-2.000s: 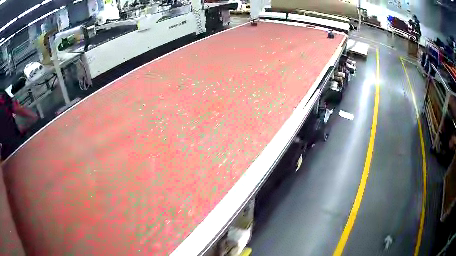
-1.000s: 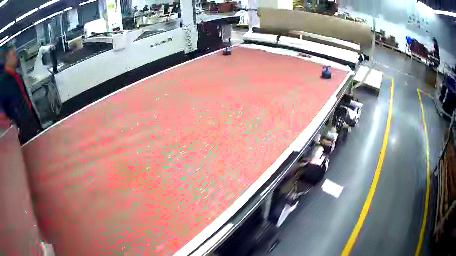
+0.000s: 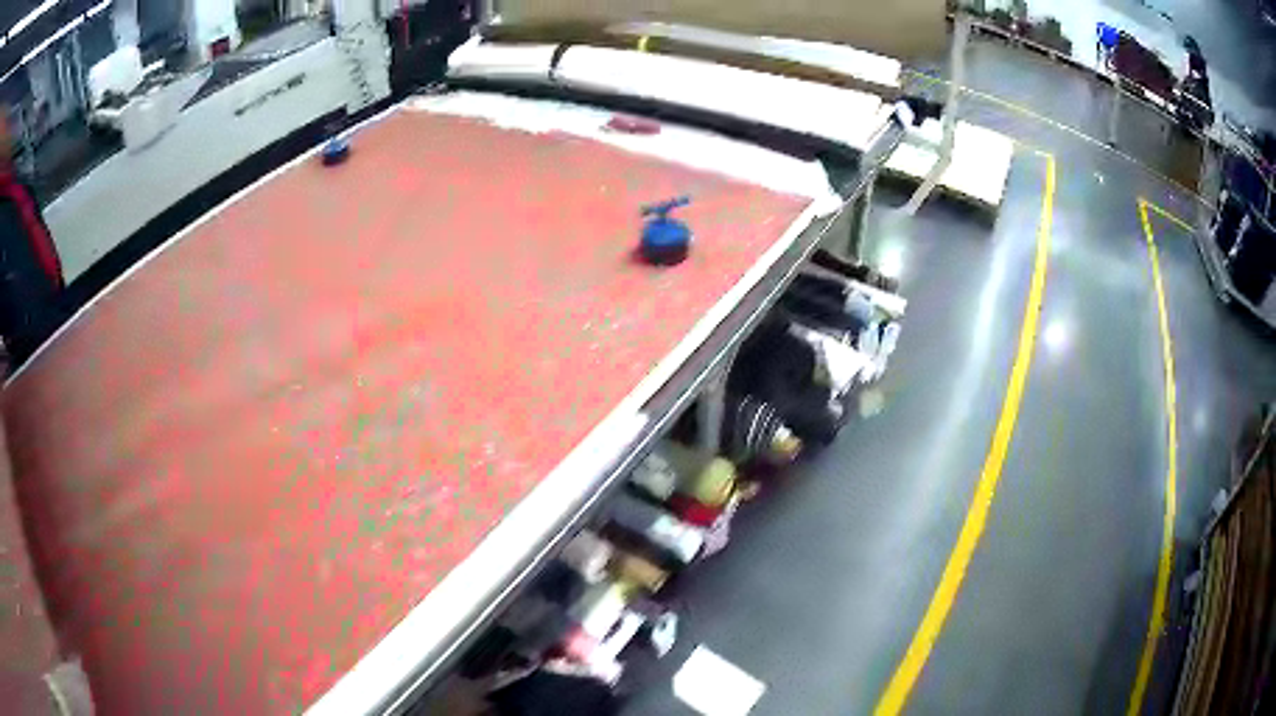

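The red floral fabric ply lies flat over the long table. At the far left edge a paler raised or folded strip of fabric is cut off by the picture's rim. A small pale blurred patch shows at its lower end; I cannot tell what it is. A round blue fabric weight with a handle stands on the ply near the far right corner. A second, darker blue weight stands at the far left corner. Neither of my hands can be made out.
The white table edge runs along the right. Mixed rolls and remnants fill the shelf below. White rolls lie beyond the fabric end. A person stands across at the left. A white sheet lies on the floor.
The view has moved forward along the table. The weights, fabric end and white rolls look nearer and have shifted left in the picture. The pale strip remains at the left.
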